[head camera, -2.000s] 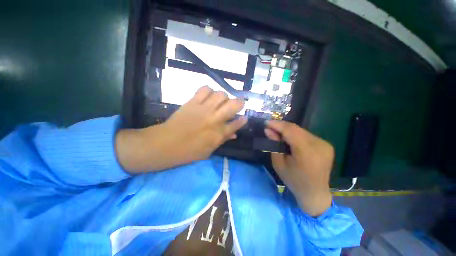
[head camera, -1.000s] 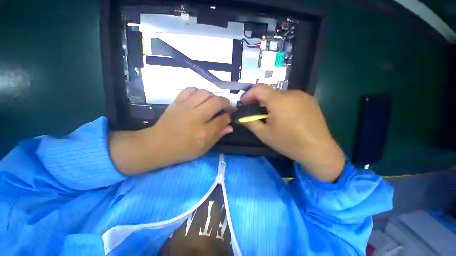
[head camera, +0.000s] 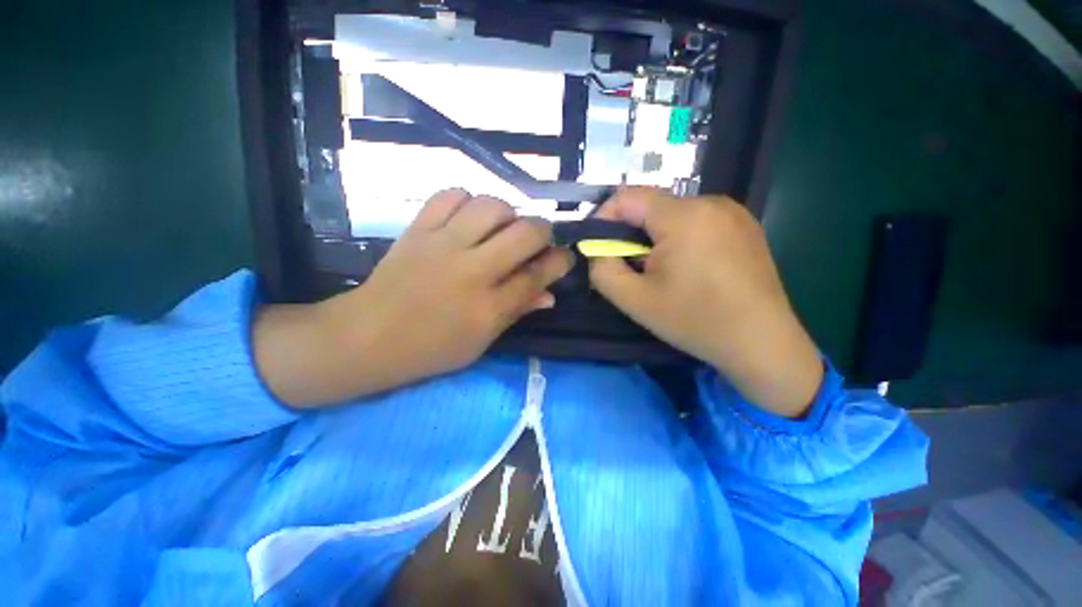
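Note:
The open tablet (head camera: 463, 95) shows a bright silver-white inside, with a grey-black flex cable (head camera: 475, 148) running diagonally across it. It lies in a black rectangular tray (head camera: 271, 154). My left hand (head camera: 445, 291) rests over the tablet's near edge, fingers bent and fingertips close to my right hand. My right hand (head camera: 700, 273) grips a small black item with a yellow strip (head camera: 612, 248) between thumb and fingers, near the tablet's lower right part. What my left fingertips touch is hidden.
A dark smartphone (head camera: 899, 296) lies on the green bench (head camera: 819, 178) right of the tray, with a bit of white cable at its near end. White boxes (head camera: 1009, 545) are at the lower right. A pale rail (head camera: 1038, 48) curves across the upper right.
My right hand has moved from the tray's near right edge in to my left fingertips, and the yellow strip has come into view. In the last second both hands barely moved.

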